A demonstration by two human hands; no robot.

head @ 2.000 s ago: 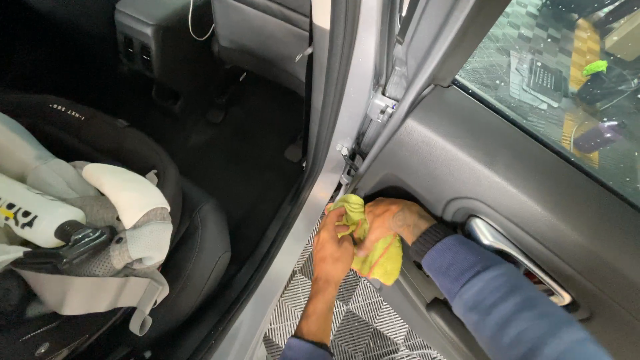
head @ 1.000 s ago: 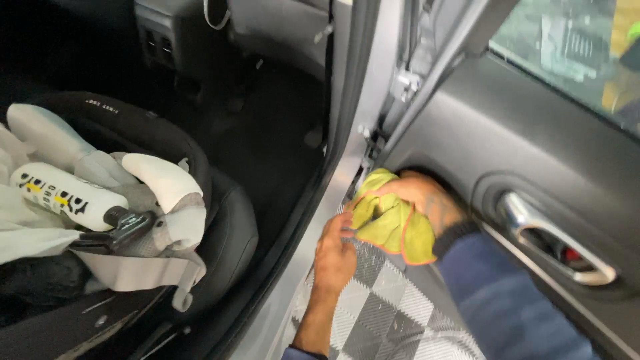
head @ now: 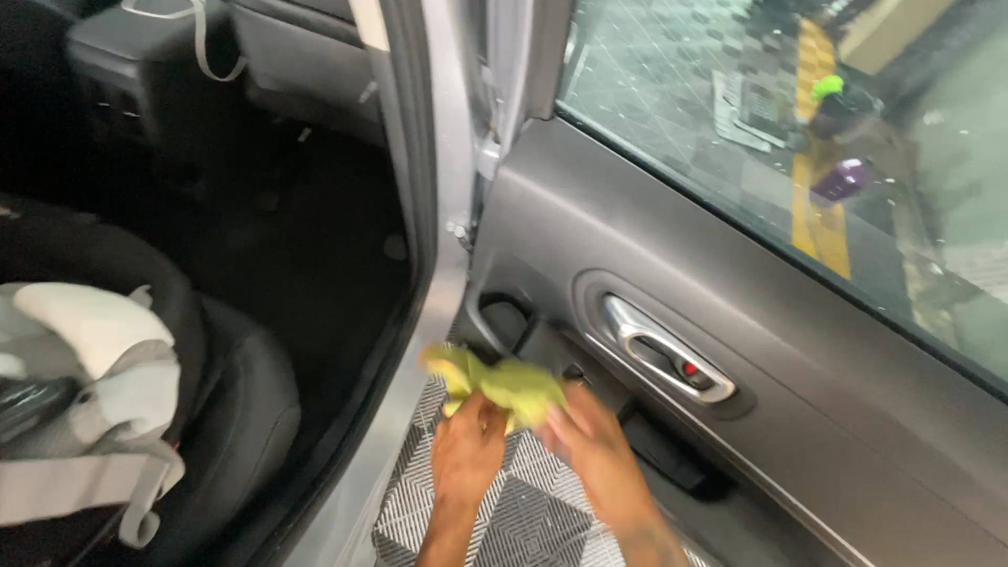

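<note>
A yellow-green cloth (head: 516, 386), blurred by motion, is bunched between my two hands in the gap between the car's silver door frame and the open door. My left hand (head: 470, 441) pinches its lower edge. At its right end, my right hand (head: 587, 437) grips it, the fingers partly blurred. Just right of the hands is the grey inner door panel (head: 551, 205) with its chrome door handle (head: 669, 350). The cloth hangs in front of the door's lower pocket (head: 504, 319) and over the patterned floor.
On the left, a child car seat (head: 102, 339) with light padding and a strap rests on the dark rear seat (head: 244, 386). The silver door frame (head: 441, 118) runs beside the hands. Patterned floor tiles (head: 535, 512) lie below. Through the door window show a yellow strip and a purple bottle.
Both hands and the cloth have come away from the door's hinge-side edge, where they were before. The right hand is lower relative to the door handle. The view has shifted.
</note>
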